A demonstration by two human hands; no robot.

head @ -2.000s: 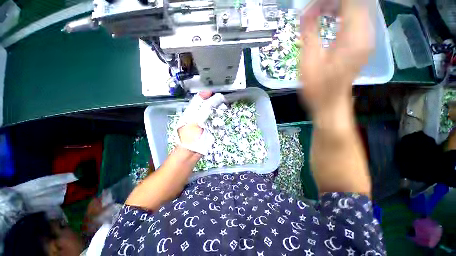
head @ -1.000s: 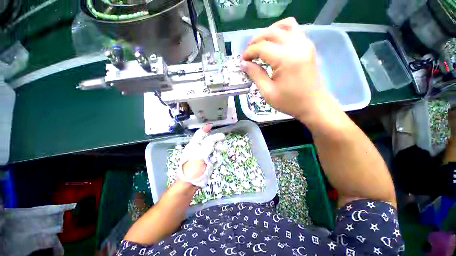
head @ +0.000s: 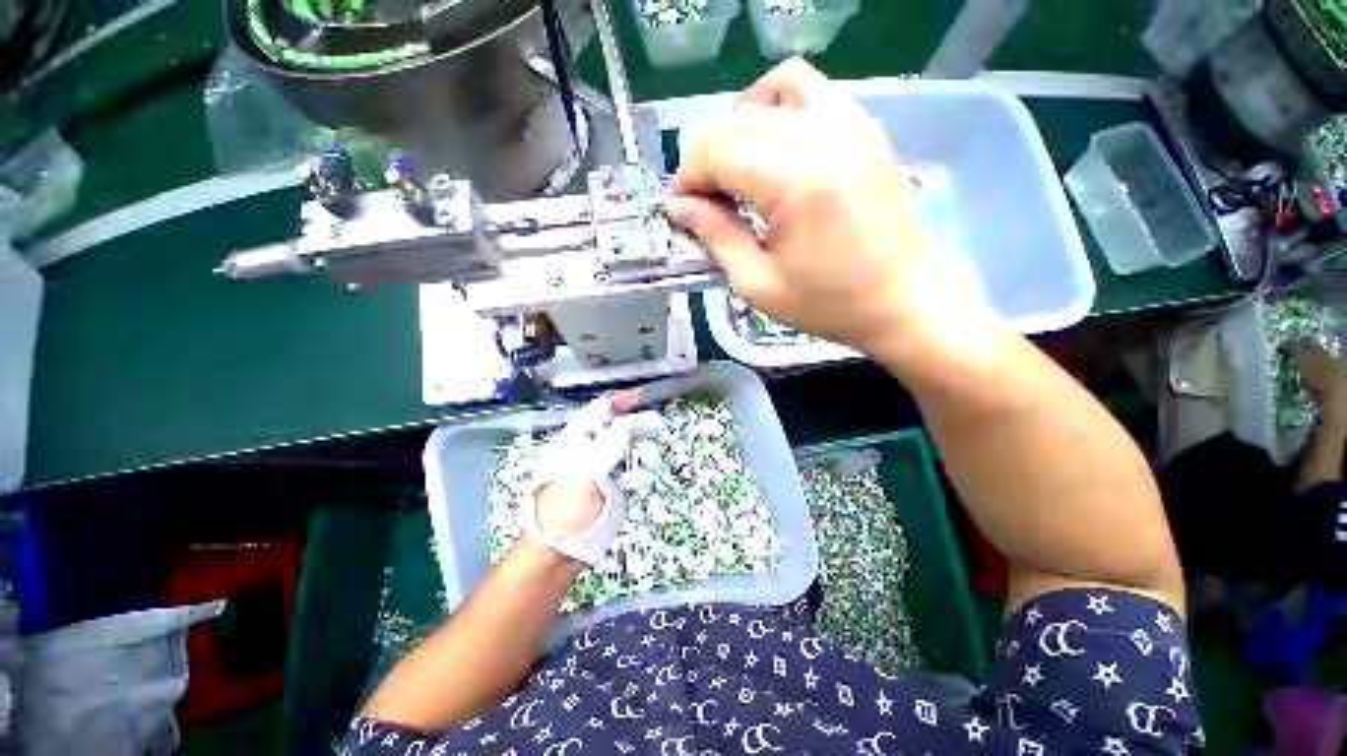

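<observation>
The lap tub [head: 799, 554] is translucent and holds small silver-white pieces with green bits [head: 694, 510]. My left hand [head: 587, 473], in thin white covers with a band at the wrist, lies on the pieces at the tub's left side; whether it holds one I cannot tell. My bare right hand [head: 805, 200] is at the right end of the silver assembly machine arm [head: 399, 244], its thumb and fingertips close together at the silver nest [head: 635, 236]. Any piece between them is too small or hidden to tell.
A steel bowl feeder [head: 443, 104] stands behind the arm, with a narrow feed track [head: 618, 89]. The output tub [head: 1019, 207] is behind my right hand, a small clear tub [head: 1138, 200] right of it. A green crate [head: 946, 517] is below. Another person's arm [head: 1319, 443] shows at right.
The view has tilted up since the first frame. My right hand has come from over the output tub to the machine's end, and slightly further left in the last second. My left hand stays in the lap tub.
</observation>
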